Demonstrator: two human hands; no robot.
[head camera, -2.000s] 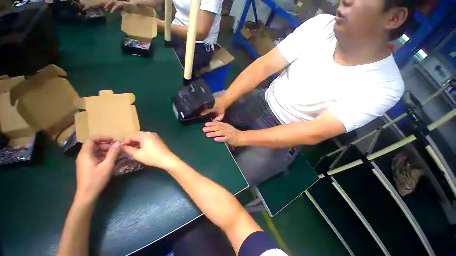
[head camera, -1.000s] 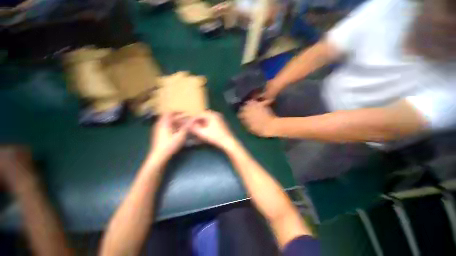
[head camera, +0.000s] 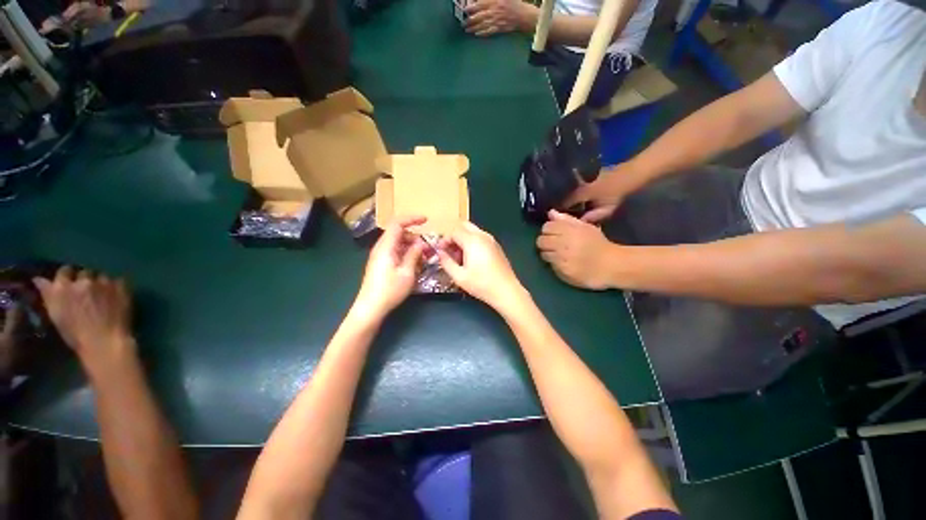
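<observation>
An open mailer-style carton point(head camera: 426, 189) stands in front of me with its tan lid upright. A shiny clear plastic bag point(head camera: 435, 278) lies in its black tray. My left hand point(head camera: 394, 266) and my right hand point(head camera: 475, 266) are over the tray, fingertips close together. They pinch a small dark thing between them, too small to name. Two more open cartons stand to the left, the nearer one point(head camera: 335, 152) tilted and the farther one point(head camera: 272, 163) with a clear bag in its black tray.
A person at right holds a black box point(head camera: 560, 168) at the bench edge. Another person's hand point(head camera: 89, 310) rests at far left. A large dark unit point(head camera: 218, 61) stands at back left beside loose cables point(head camera: 46, 152). A pale pole point(head camera: 597, 56) rises behind the black box.
My view has swung left, showing the large unit and the hand at far left. My hands stay together over the carton. The person's black box is now tilted up.
</observation>
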